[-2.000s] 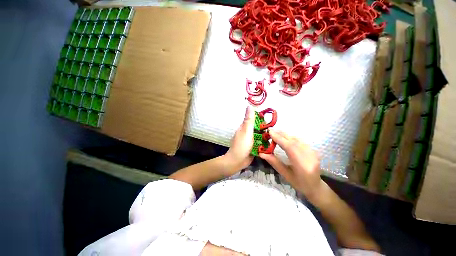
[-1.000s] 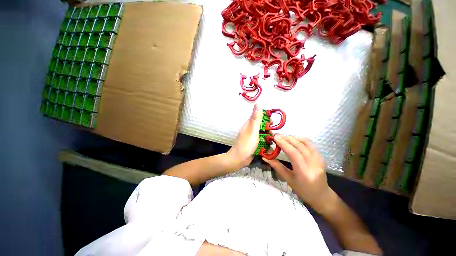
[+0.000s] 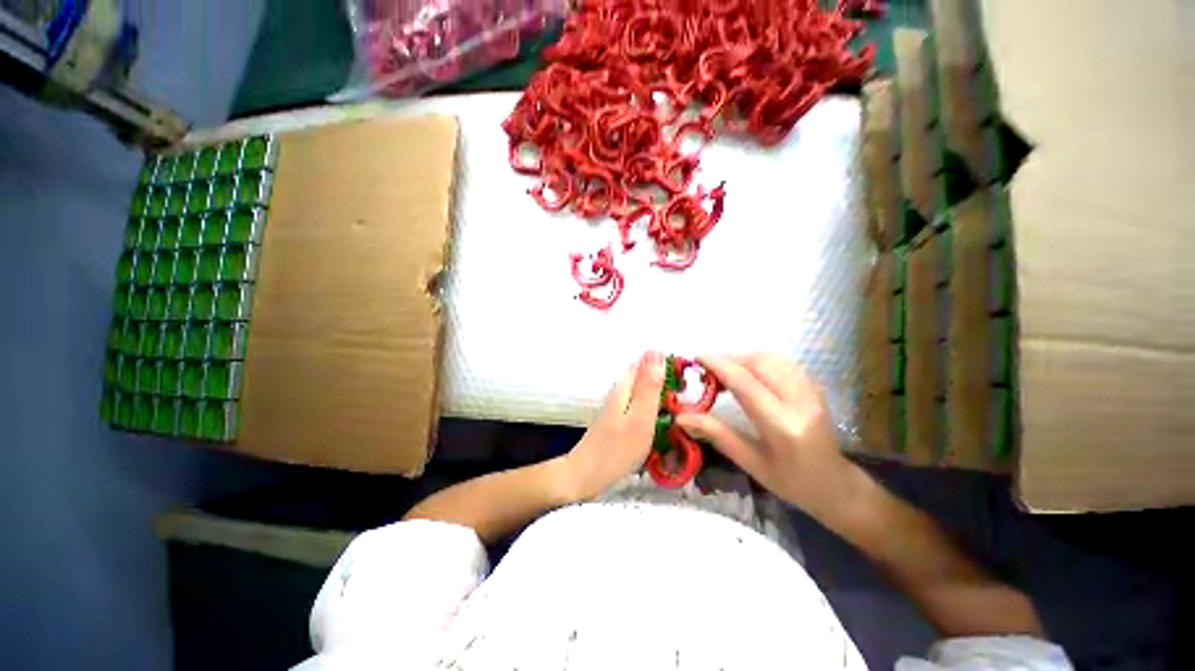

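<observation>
My left hand point(image 3: 616, 435) grips a green block point(image 3: 664, 426) at the bench's front edge, in front of my body. Two red C-shaped parts stand out from the block's right side: a far one point(image 3: 695, 388) and a near one point(image 3: 675, 464). My right hand point(image 3: 776, 426) has its thumb and fingers closed on the far red part. Much of the block is hidden behind my fingers. A few loose red C-shaped parts point(image 3: 599, 279) lie on the white textured mat point(image 3: 524, 354) just beyond my hands.
A red heap point(image 3: 655, 92) lies at the mat's far side, with a clear bag of red parts point(image 3: 452, 33) behind it. At left, rows of green blocks point(image 3: 184, 302) sit beside bare cardboard point(image 3: 347, 288). At right stands a layered stack point(image 3: 937, 302) with a cardboard sheet point(image 3: 1101, 288).
The view has shifted, bringing the bag of red parts into sight. My right fingers have moved from the near red part to the far one. My left hand still holds the block.
</observation>
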